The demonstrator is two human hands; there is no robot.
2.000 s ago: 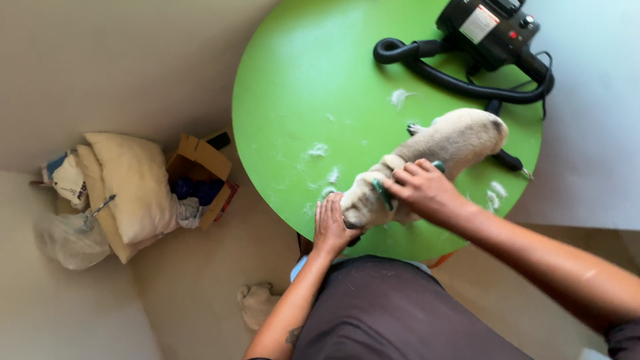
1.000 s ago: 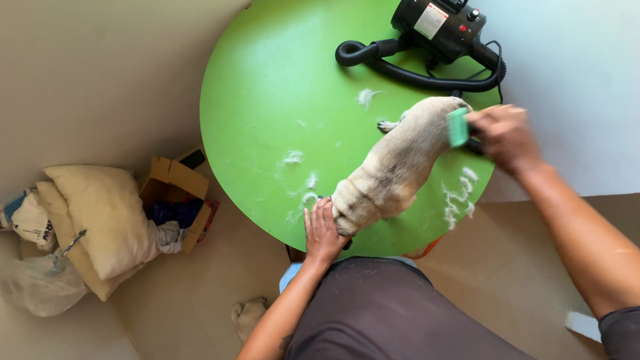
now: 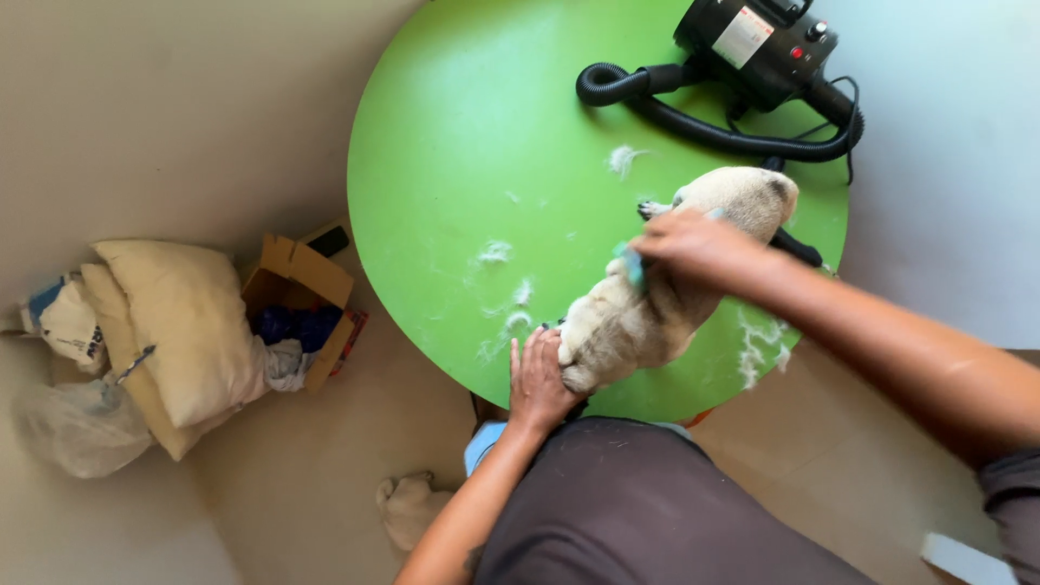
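A fawn pug-like dog (image 3: 621,325) stands on a round green table (image 3: 439,187), its head toward the near edge and its rump toward the right. My left hand (image 3: 543,378) lies against the dog's head at the table's edge; its fingers rest beside the face, which is hidden from above. In my right hand (image 3: 695,248) is a green grooming tool (image 3: 630,264), blurred by motion, over the dog's shoulders and back. Whether it is a brush or a rake cannot be told. Tufts of shed fur (image 3: 760,345) lie on the table on both sides of the dog.
A black pet dryer (image 3: 760,53) with a ribbed hose (image 3: 715,138) sits at the table's far right. On the floor at left are cushions (image 3: 191,325), a plastic bag (image 3: 81,426) and an open cardboard box (image 3: 329,280). A second dog (image 3: 410,508) is on the floor by my left arm.
My right hand with the green tool has moved from beside the dog's rump to above its shoulders. My left hand stays at the dog's head.
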